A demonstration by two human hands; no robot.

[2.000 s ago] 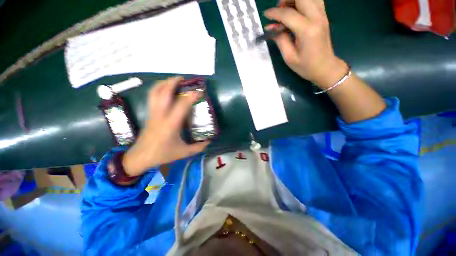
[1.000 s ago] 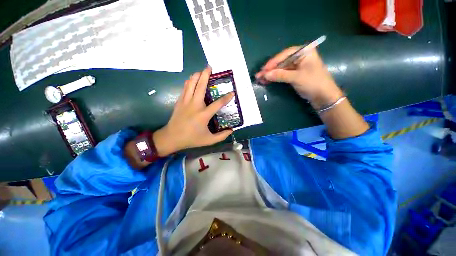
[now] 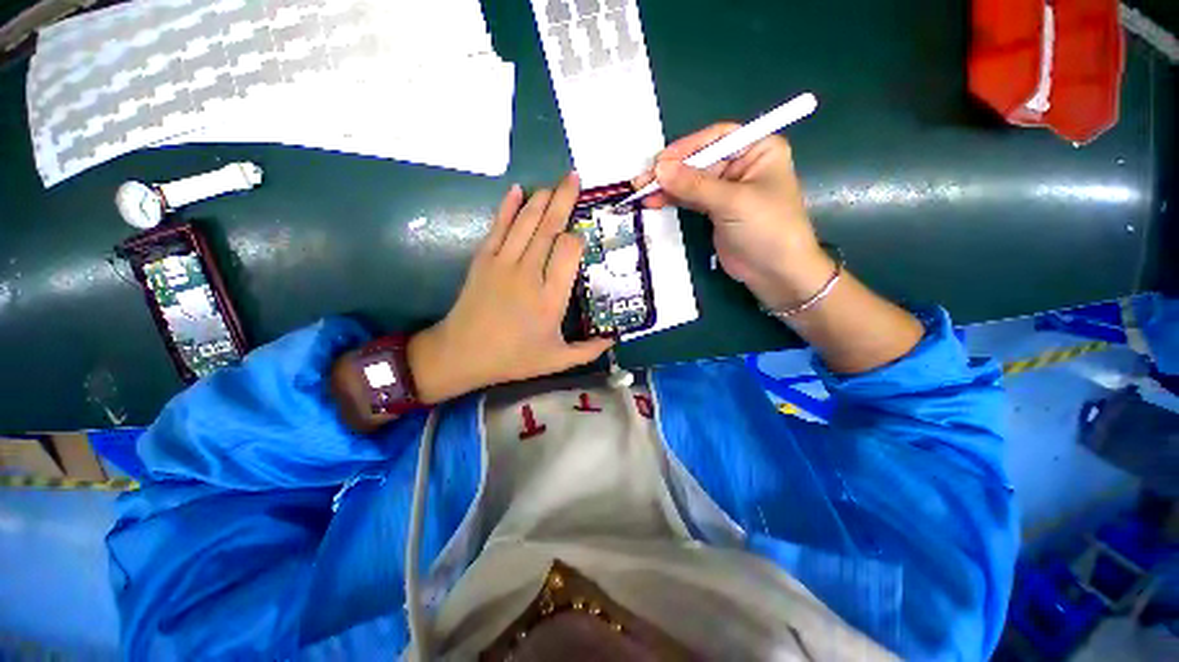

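An open phone assembly [image 3: 616, 269] with a dark red frame lies on the white sticker strip [image 3: 610, 123], whose far end carries rows of grey shapes. My left hand [image 3: 511, 298] holds the phone by its left side, fingers at the top left corner and thumb at the bottom. My right hand [image 3: 750, 207] grips bright tweezers [image 3: 750, 133] like a pen. Their tip is at the phone's top edge; whether a sticker piece is on it cannot be told.
A fanned stack of sticker sheets [image 3: 259, 84] lies at the upper left. Below it are a wristwatch [image 3: 188, 194] and a second open phone [image 3: 191, 305]. A red plastic bin [image 3: 1050, 65] stands at the upper right. The bench's near edge runs by my smock.
My left hand has moved the phone from further left onto the strip. My right hand has come from the strip's grey shapes down to the phone's top, tweezers still held.
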